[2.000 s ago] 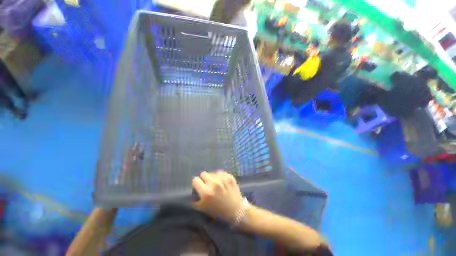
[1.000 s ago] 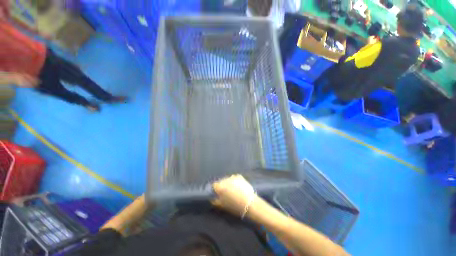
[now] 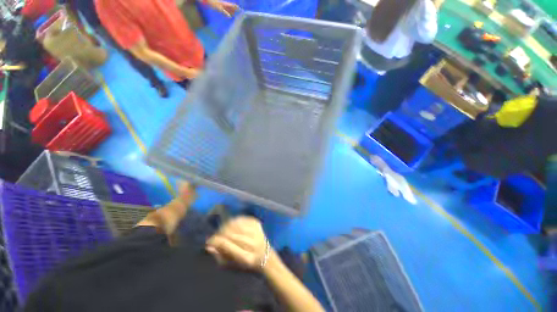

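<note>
A large grey crate (image 3: 278, 131), open side up and tilted, is in front of me above the floor. My left hand (image 3: 182, 200) is at its near left rim, fingertips on the rim; the grip is blurred. My right hand (image 3: 241, 241) has curled fingers and is below the near rim, with a gap to it; whether it holds anything is not clear. A second grey crate (image 3: 366, 277) is on the floor at the lower right.
A person in red (image 3: 152, 36) stands at the upper left, a hand beside the grey crate. Purple (image 3: 55, 234) and red crates (image 3: 73, 125) are at left. Blue bins (image 3: 397, 143), an open carton (image 3: 455, 85), seated people and a green bench (image 3: 473, 21) are at right.
The held crate has swung and tilted, its near end now towards the left. My right hand has come off its near rim. The person in red is now nearer the crate; the view has shifted.
</note>
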